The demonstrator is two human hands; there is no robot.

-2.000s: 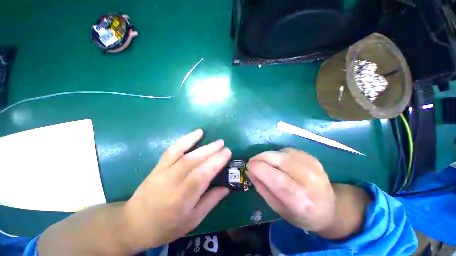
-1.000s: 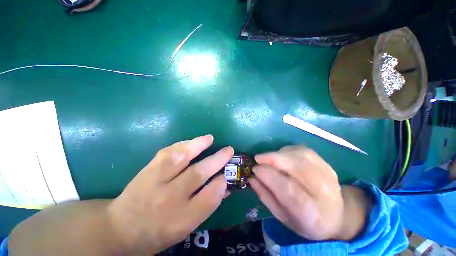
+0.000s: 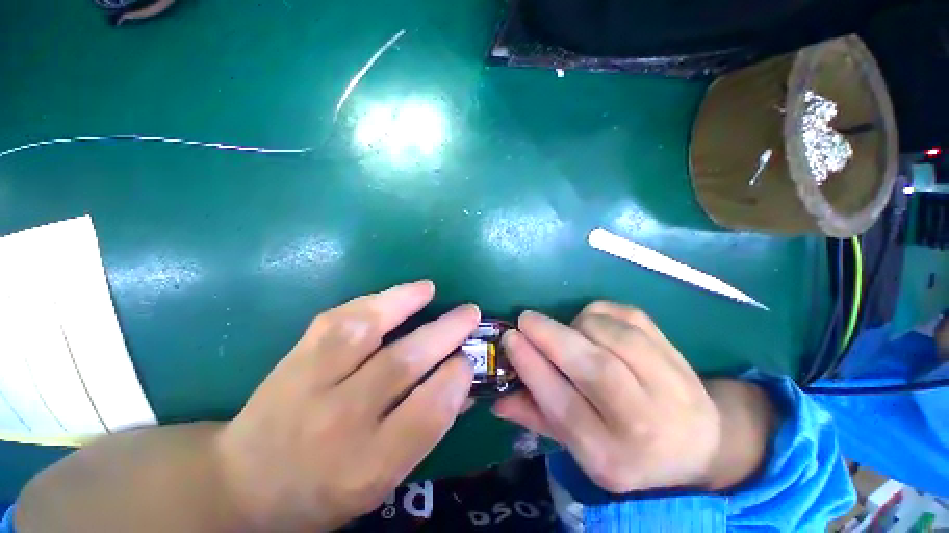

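Note:
A small dark watch case assembly (image 3: 483, 359) with a silver-white block and a gold-yellow strip inside sits between my two hands at the lower middle. My left hand (image 3: 349, 390) holds its left side with the fingertips. My right hand (image 3: 614, 396) has its fingertips on the right side and covers that edge. Both hands are bare. White-silver tweezers (image 3: 676, 270) lie on the green bench (image 3: 395, 224) to the right, beyond my right hand.
A brown round tub (image 3: 744, 146) with silvery bits stands at right, beside cables (image 3: 851, 302). Solder wire (image 3: 187, 143) runs in from the left. A paper sheet (image 3: 62, 333) lies at left. A black box (image 3: 624, 42) and part of another dark assembly (image 3: 135, 8) show at the top.
The view has shifted, so the other dark assembly is now mostly cut off at the top. My right fingertips have moved slightly over the case's right side. My left hand keeps its hold.

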